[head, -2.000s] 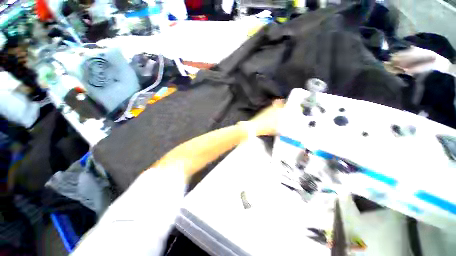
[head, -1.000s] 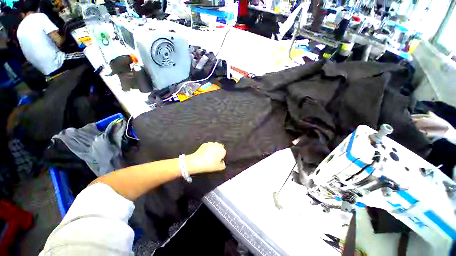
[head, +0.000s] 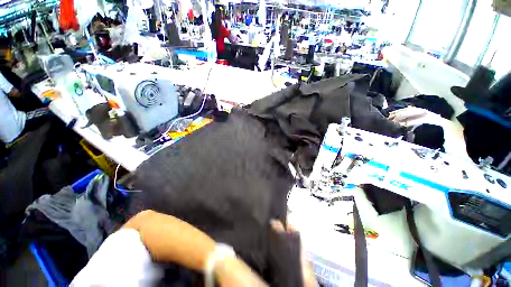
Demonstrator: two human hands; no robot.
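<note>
A large dark charcoal cloth [head: 213, 174] lies left of the white sewing machine [head: 386, 168] and drapes down towards me. My left hand [head: 242, 276], past a pale wrist band, is at the bottom edge; its fingers are cut off or hidden. My right hand [head: 302, 255] is blurred and partly cut off, gripping the cloth's right edge near the table's front. A narrow dark strip [head: 359, 241] runs from near the needle area [head: 328, 182] down over the table. Small thread snips [head: 367, 232] lie beside it.
A blue crate [head: 47, 266] with grey cloth [head: 84, 216] stands at the lower left. Another machine [head: 148, 98] is at the back left. A person's white sleeve [head: 10, 115] shows at the left edge. More dark cloth and a black phone-like object [head: 440, 272] are at the right.
My left arm has moved down and right, its hand reaching the bottom edge. My right hand has come into view on the cloth. The cloth's near part has shifted right across the table edge.
</note>
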